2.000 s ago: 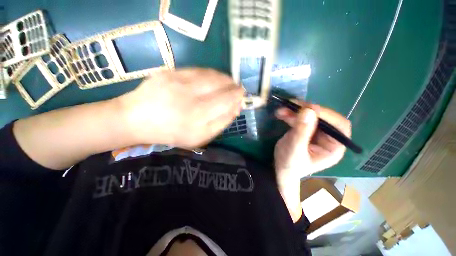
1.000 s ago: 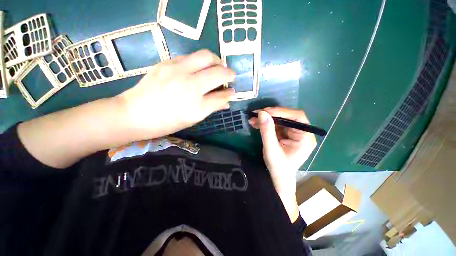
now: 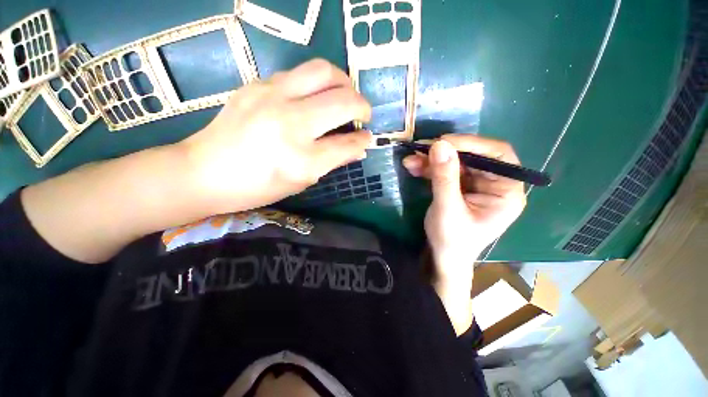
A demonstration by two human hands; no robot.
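Note:
A cream front housing [image 3: 382, 56] lies on the green mat, its screen window end towards me. My left hand [image 3: 291, 128] holds its lower left corner with the fingertips. My right hand [image 3: 473, 186] holds the black tweezers [image 3: 501, 165], their tip at the housing's lower end. A small dark adhesive pad [image 3: 383, 142] shows on that end at the tweezer tip; whether the tip grips it I cannot tell. The pad sheet [image 3: 357, 184] with its dark grid lies just below the housing, partly hidden by my left hand. Its clear shiny part [image 3: 450, 108] shows right of the housing.
Loose cream housings [image 3: 175, 70] lie at the left, some overlapping. Another housing [image 3: 283, 23] is cut off by the top edge. A second pad sheet [image 3: 636, 182] lies along the right. A thin pale line crosses the mat [image 3: 536, 70]. An open cardboard box [image 3: 512, 302] stands below the mat's edge.
Since one second ago, the right hand and tweezers have moved from the pad sheet's grid up to the housing's lower end. A dark pad now shows there. The left hand still holds the housing.

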